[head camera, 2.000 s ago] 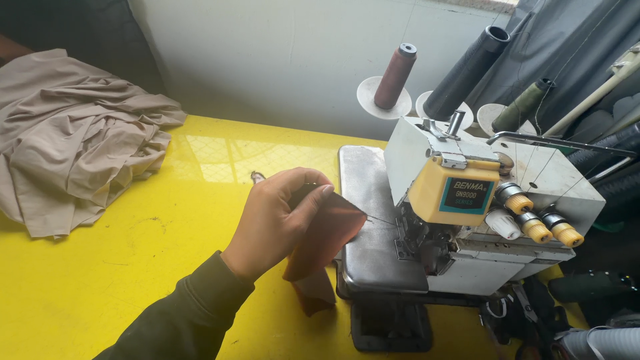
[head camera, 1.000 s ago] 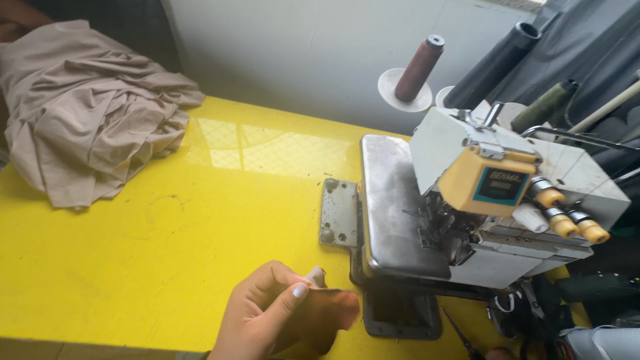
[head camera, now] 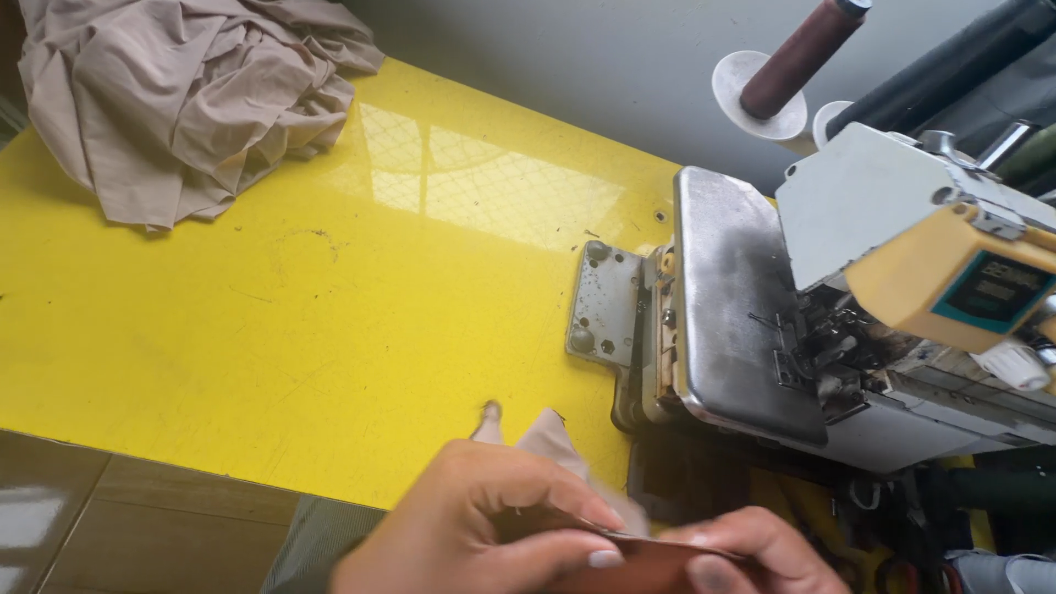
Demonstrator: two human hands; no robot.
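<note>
My left hand (head camera: 487, 520) pinches the edge of a reddish-brown fabric piece (head camera: 652, 565) between thumb and fingers at the bottom of the view. Opposite it, my right hand (head camera: 759, 549) grips the same edge, so the edge runs between both hands. The lower part of the piece is cut off by the frame. Just beyond my left hand, pale beige fabric ends (head camera: 551, 437) stick out over the yellow table. The overlock sewing machine (head camera: 874, 206), with its metal cloth plate (head camera: 734, 305), stands beyond my right hand, touching neither hand.
Crumpled beige fabric (head camera: 190, 107) lies at the table's far left. The yellow table (head camera: 289, 346) ends at a near edge above a tiled floor (head camera: 165, 528). A brown thread cone (head camera: 800, 62) and darker cones stand behind the machine. Dark items and scissor handles lie at lower right.
My left hand has moved from beside the cloth plate down toward the table's near edge, still with the brown fabric. My right hand has come into view and holds it too. The view has shifted.
</note>
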